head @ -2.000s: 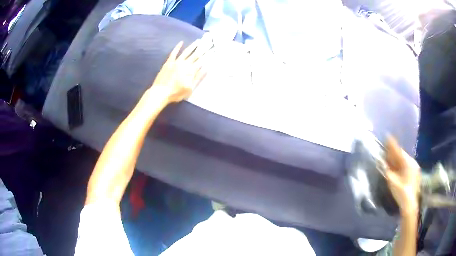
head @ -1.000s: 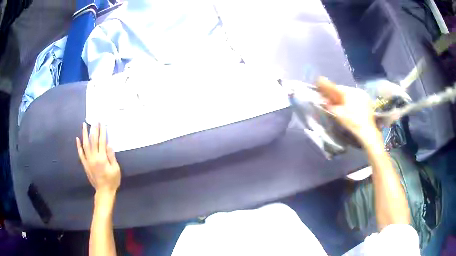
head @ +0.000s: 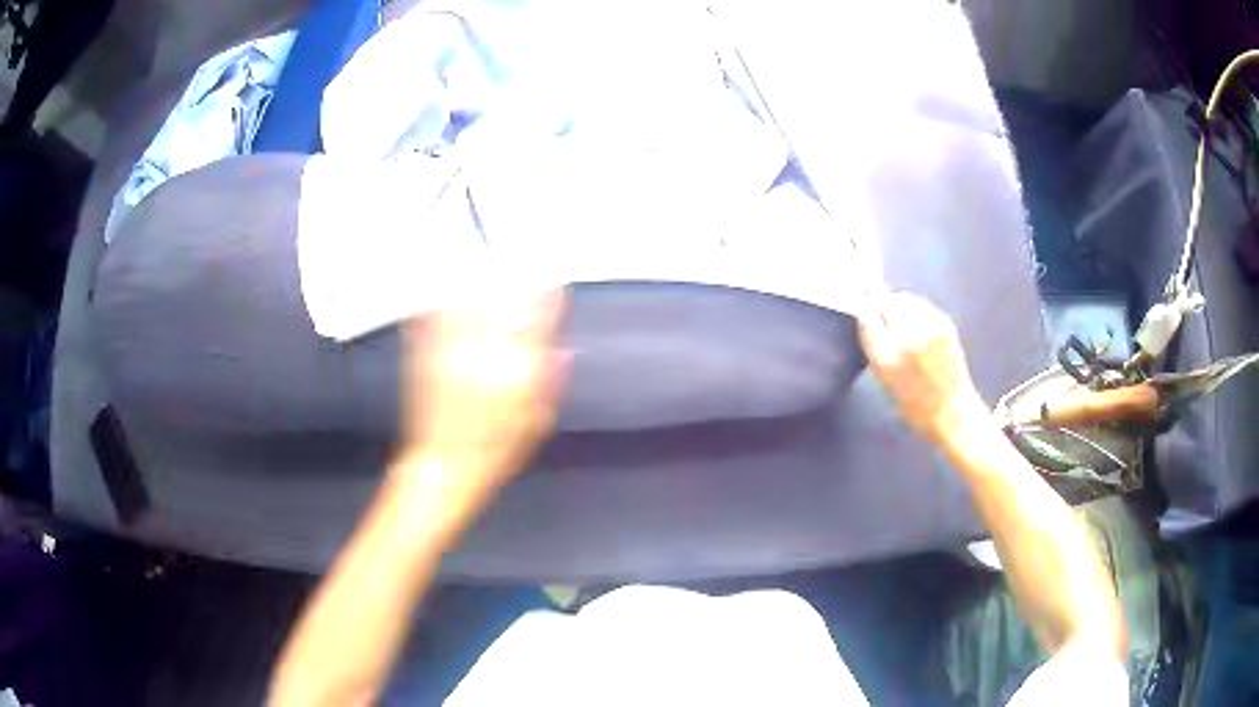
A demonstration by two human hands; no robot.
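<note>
A light blue shirt (head: 635,166), nearly white in glare, lies over the grey rounded pad (head: 690,359). My right hand (head: 914,352) has its fingers closed on the shirt's near right corner. My left hand (head: 486,366) is blurred at the shirt's near edge, left of centre; whether it grips the cloth cannot be told. The steam iron (head: 1091,410), with a brown handle, stands at the table's right edge, apart from my right hand.
A crumpled blue shirt (head: 207,118) and a dark blue bar (head: 318,76) lie at the far left. A black rectangle (head: 119,463) is at the left near edge. The iron's cord (head: 1194,207) rises at the right. Dark green cloth (head: 1029,622) hangs at lower right.
My right hand has let go of the iron, now at the right edge, and taken the shirt's corner. My left hand has moved right. The shirt's near edge has shifted away from me.
</note>
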